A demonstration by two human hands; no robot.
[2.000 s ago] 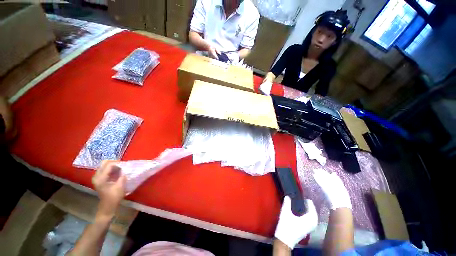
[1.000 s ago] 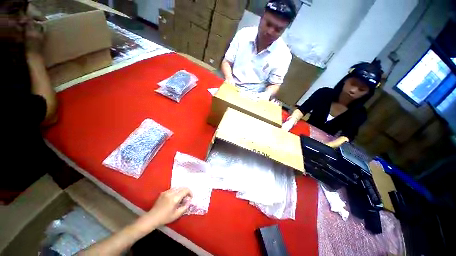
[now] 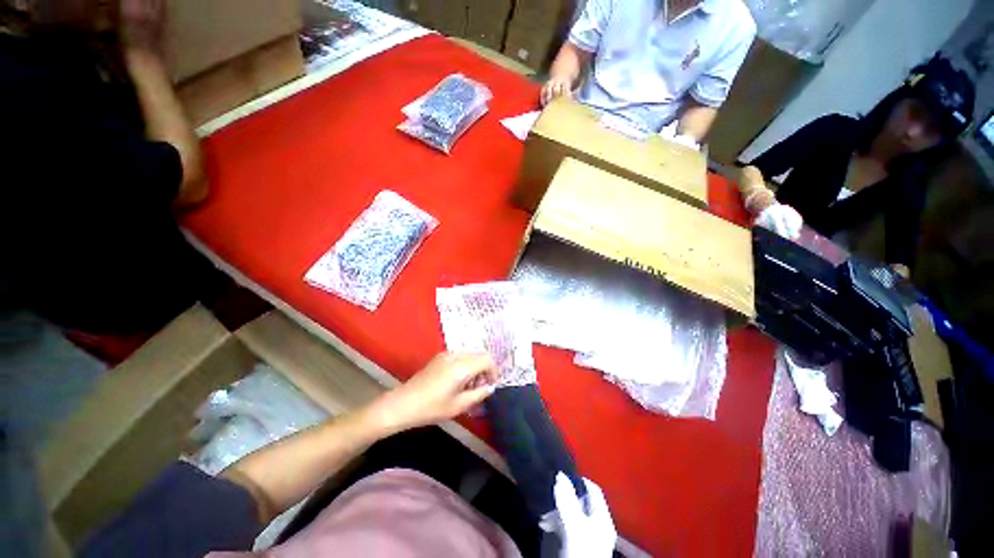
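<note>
My bare left hand holds the open end of a bubble bag that lies flat on the red cloth. My right hand, in a white glove, holds the near end of a black unit. The unit's far end is at the bag's near end, beside my left fingers; whether it has entered the bag is hard to tell. Empty bubble bags spill from the open end of a tan carton lying on its side.
A bagged unit lies left, a small pile farther back. A second carton stands behind the first. Black units are heaped right on bubble wrap. A floor carton is lower left. People sit opposite and at left.
My gloved right hand has come back into view with the black unit, now moved left to the bubble bag. My left hand still holds the bag. The view has shifted.
</note>
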